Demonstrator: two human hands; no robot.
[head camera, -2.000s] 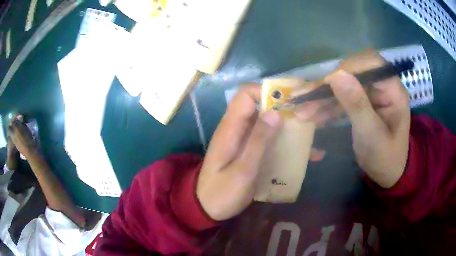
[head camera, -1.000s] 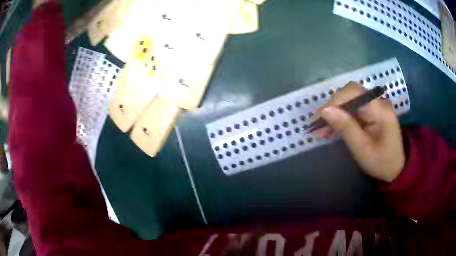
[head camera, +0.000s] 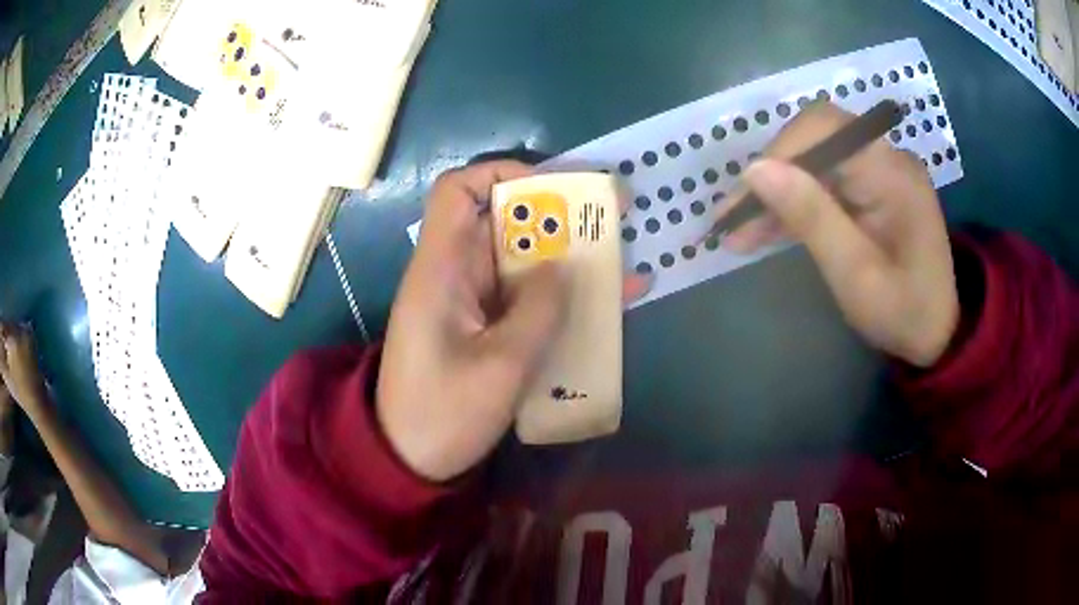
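Observation:
My left hand (head camera: 456, 319) holds a cream back cover (head camera: 580, 325) upright, thumb across its face. Its yellow camera area (head camera: 538, 222) at the top end shows three dark round spots, with speaker slots beside it. My right hand (head camera: 858, 225) holds dark tweezers (head camera: 816, 160) like a pen, tip pointing down-left over the lens sheet (head camera: 757, 118). Whether the tip touches the sheet or holds a piece cannot be told. The sheet carries rows of black dots and lies partly behind the cover and both hands.
A stack of back covers (head camera: 355, 118) lies at the upper left. Overlapping dotted strips (head camera: 130, 284) lie left of it, and another dotted sheet (head camera: 1006, 36) at the upper right. Another person's arm (head camera: 71, 449) is at the left edge. A thin pale line crosses the green surface.
Since one second ago, my left arm has come back from the upper left and my left hand now holds a cover in front of me. My right hand stays over the sheet with the tweezers.

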